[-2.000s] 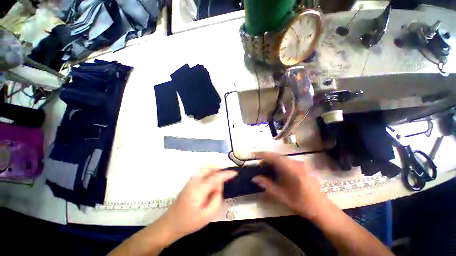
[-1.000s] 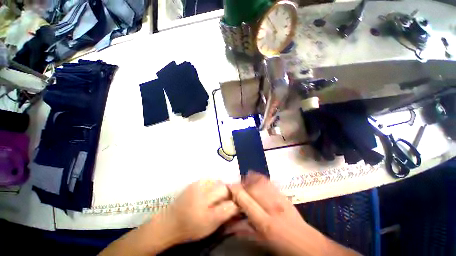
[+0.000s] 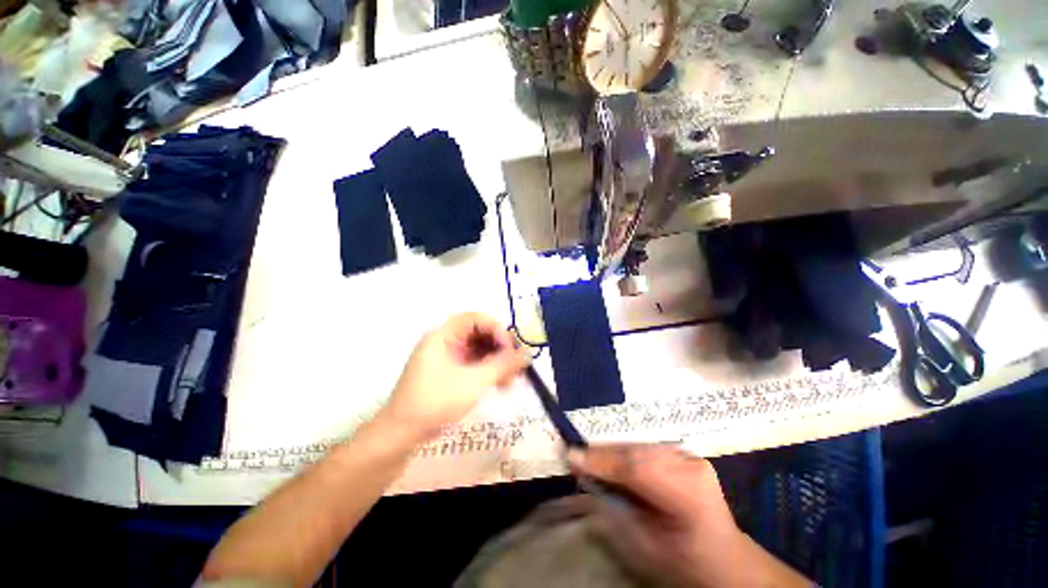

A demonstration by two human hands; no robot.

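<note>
A small dark navy panel (image 3: 584,347) lies flat on the table with its far end at the needle area of the sewing machine (image 3: 873,172). A narrow dark strip (image 3: 554,404) is stretched between my hands, just over the panel's left edge. My left hand (image 3: 460,365) pinches the strip's far end. My right hand (image 3: 655,488) holds its near end. A small stack of cut panels (image 3: 437,195) lies left of the machine, with one panel (image 3: 367,223) beside it. A glossy guard (image 3: 622,190) stands before the needle and partly hides it.
A long navy bundle (image 3: 190,281) lies on the left. Dark pieces (image 3: 804,293) lie under the machine arm, beside black scissors (image 3: 937,354). Scrap fabric (image 3: 218,52) is upper left, a purple item (image 3: 40,342) far left. A watch (image 3: 626,44) is strapped round the machine head.
The grey-blue strip left the table. The panel went from my hands to the needle area. My hands, together a second ago, have moved apart with the dark strip between them.
</note>
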